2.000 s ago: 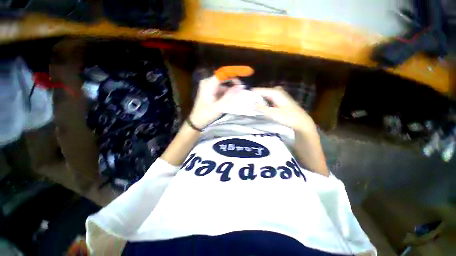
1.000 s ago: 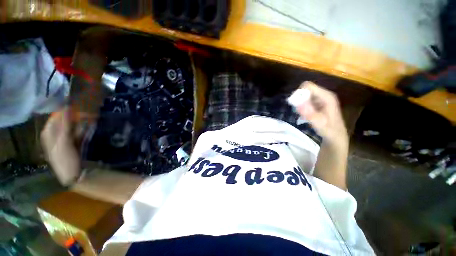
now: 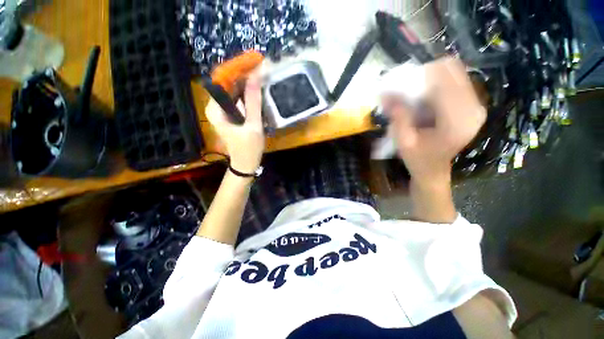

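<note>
My left hand (image 3: 242, 122), with orange covers on its fingers, holds a camera housing (image 3: 292, 95) over the bench's front edge. The housing has a silver-white squarish face around a dark window, turned up towards me. Black antennas stick out on both sides of it; one passes by my left thumb. My right hand (image 3: 434, 116) is raised to the right of the housing, apart from it and blurred. It grips a crumpled white cloth (image 3: 405, 81). The housing's back is hidden.
A long black parts tray (image 3: 149, 86) and dark stacked housings (image 3: 50, 126) stand on the bench at left. Small fittings (image 3: 245, 30) lie heaped behind. A black pistol-grip tool (image 3: 401, 36) and cable pigtails (image 3: 523, 99) lie at right. A box of housings (image 3: 149, 251) is below.
My left hand has come up from the box area at lower left and now holds a housing. My right hand, still with the white cloth, has risen. The view has shifted up onto the bench.
</note>
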